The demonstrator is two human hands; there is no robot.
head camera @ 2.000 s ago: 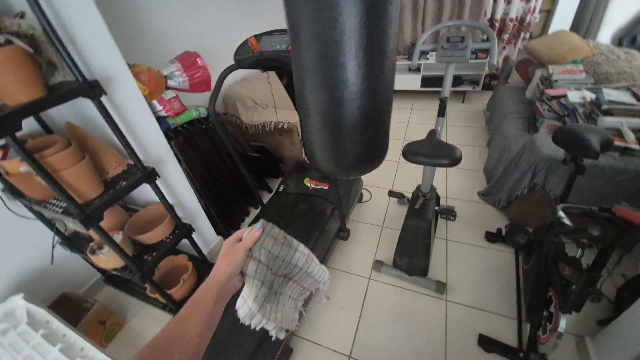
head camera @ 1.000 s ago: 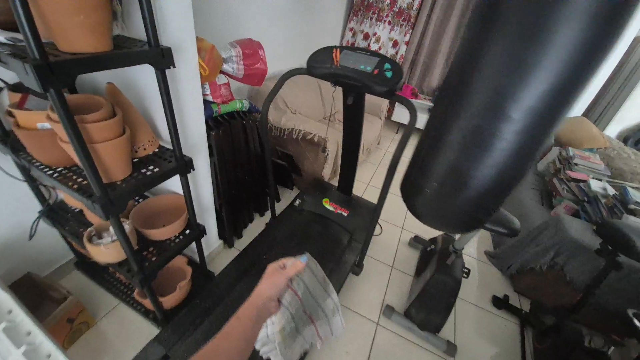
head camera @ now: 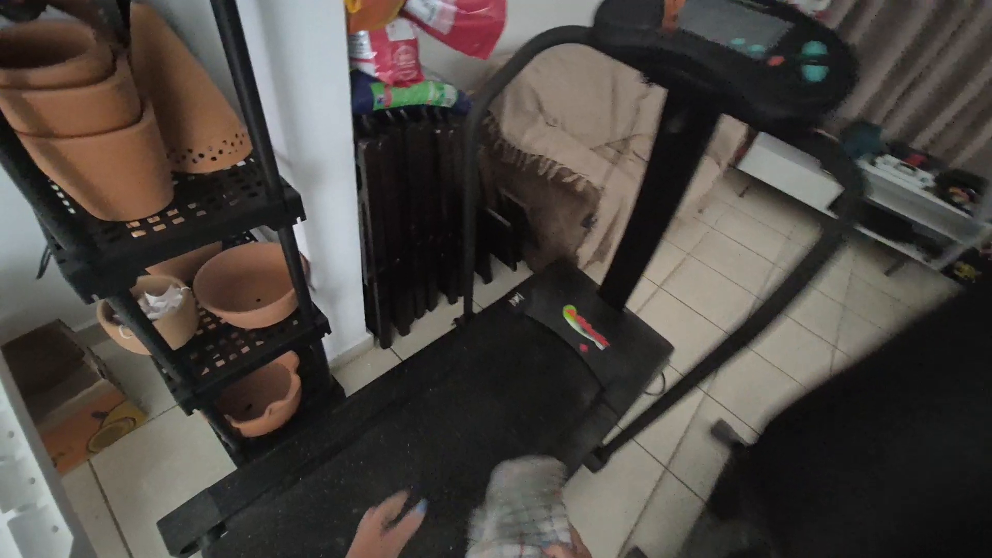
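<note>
Low in the view, my left hand (head camera: 387, 524) is over the treadmill belt with its fingers apart and nothing in them. To its right, a checked cloth (head camera: 521, 508) lies bunched over my right hand (head camera: 570, 545), whose fingers show only in part at the bottom edge and grip the cloth. Both are blurred. Beneath them runs the black belt of the treadmill (head camera: 434, 411). The treadmill's console (head camera: 728, 50) stands at the top right, on a dark upright post.
Terracotta pots (head camera: 101, 155) fill a black plastic shelf (head camera: 186, 225) at the left. Dark folded slatted furniture (head camera: 411, 225) leans by the wall, beside a cloth-covered armchair (head camera: 573, 116). A dark punching bag (head camera: 883, 434) fills the lower right. A cardboard box (head camera: 70, 403) sits at far left.
One hand held the cloth out in the earlier frames; now the cloth is in my right hand and my left hand is empty beside it. The view has swung left and nearer the treadmill.
</note>
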